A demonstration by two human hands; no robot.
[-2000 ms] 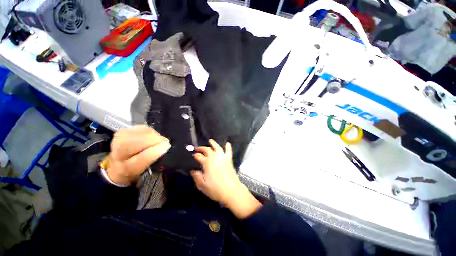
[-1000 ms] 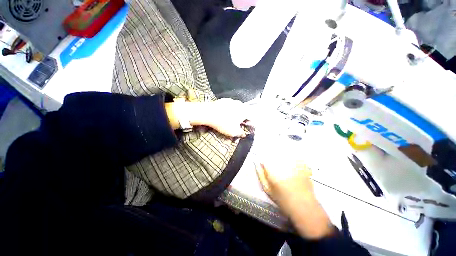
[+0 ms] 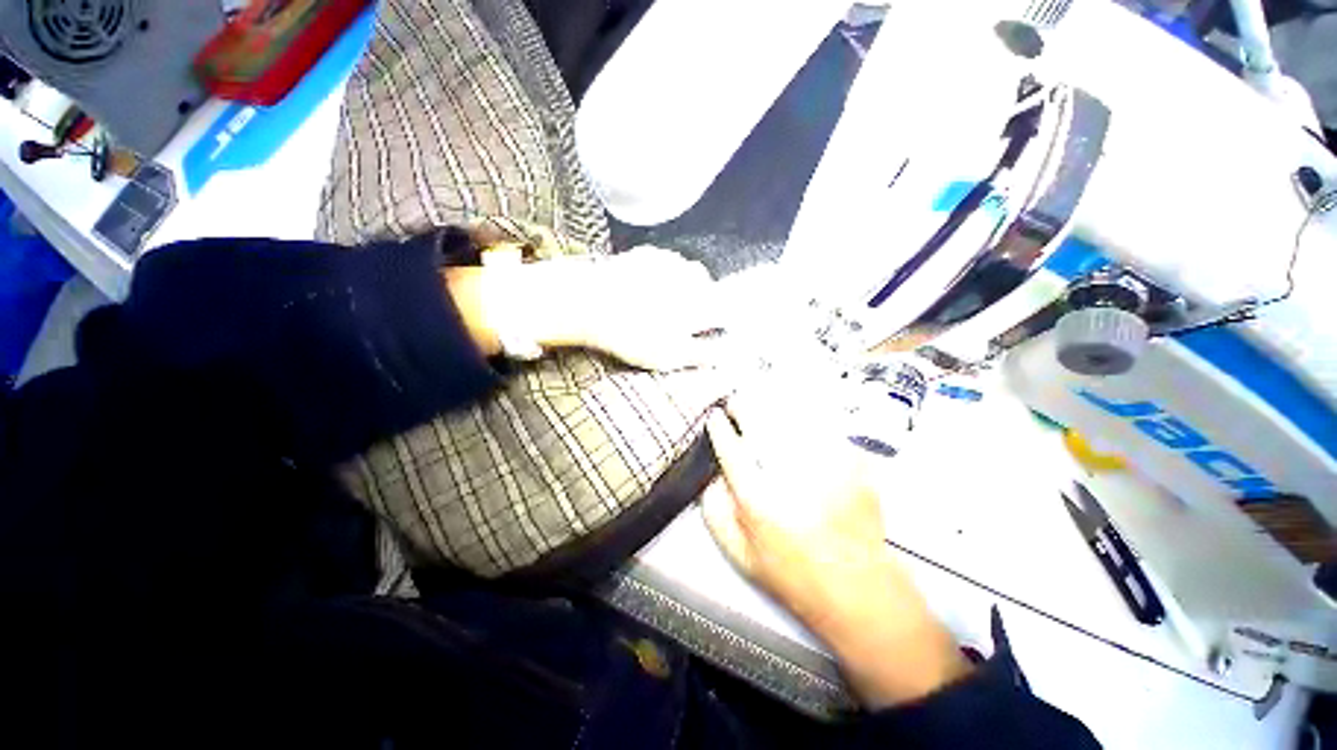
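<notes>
The grey-beige striped plaid fabric (image 3: 557,476) lies over the table's front edge, with a black band along its lower right edge. My left hand (image 3: 645,311) lies flat on the fabric, its fingertips washed out by glare near the needle area. My right hand (image 3: 799,506) is at the end of the black band, thumb and fingers on the fabric's edge. The sewing machine (image 3: 1173,425) stands at the right, its needle area just beyond my fingers. Glare hides the exact contact between fingers, fabric and presser foot.
Black thread snips (image 3: 1114,554) lie right of my right hand. A yellow scissors handle (image 3: 1092,451) shows behind them. A red-orange box (image 3: 271,52), a grey casing with a round grille (image 3: 88,30) and a small grey rectangle (image 3: 135,208) are at the upper left.
The black garment side with the flap has given way to the plaid side, and both hands have moved right to the needle area. Over the last second, my right hand has shifted slightly left.
</notes>
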